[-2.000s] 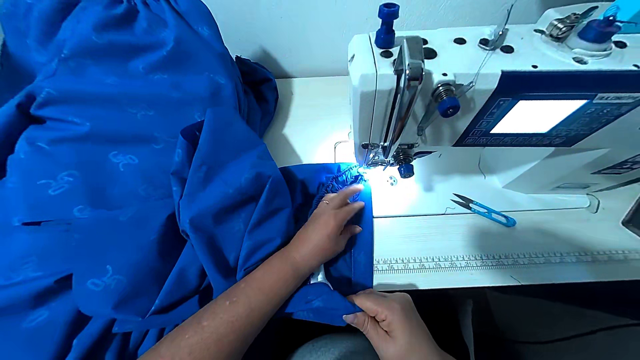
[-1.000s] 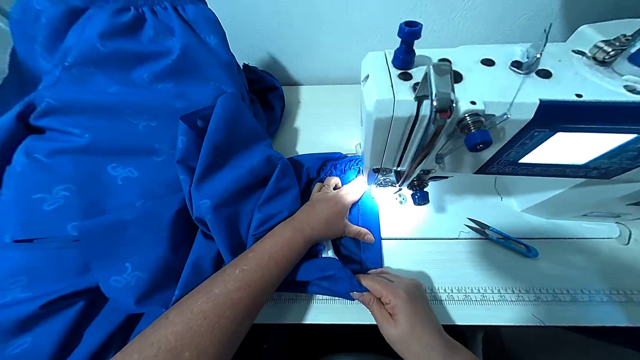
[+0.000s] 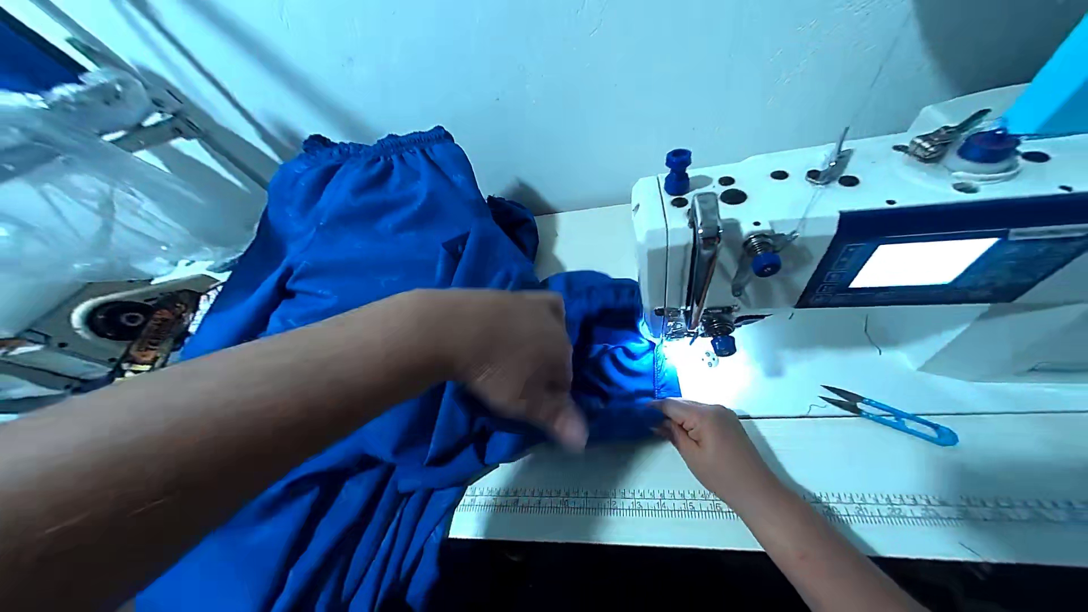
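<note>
A blue patterned garment [image 3: 365, 229] with a gathered elastic edge lies left of a white sewing machine [image 3: 765, 246]. One hemmed part of it runs under the lit needle area [image 3: 680, 344]. My right hand [image 3: 701, 433] pinches the fabric edge just in front of the needle. Above the cloth, left of the needle, is my left hand [image 3: 523, 365], blurred, with the thumb pointing down; whether its fingers hold any fabric is hard to tell.
Blue thread snips [image 3: 901, 418] lie on the table right of my right hand. A measuring tape [image 3: 629, 503] runs along the front edge. Clear plastic [image 3: 110, 195] and part of another machine [image 3: 127, 323] stand at the left, with a wall behind.
My left hand has come away from the presser foot toward the left. My right hand has moved up the fabric edge, closer to the needle. The view has shifted, showing more at left.
</note>
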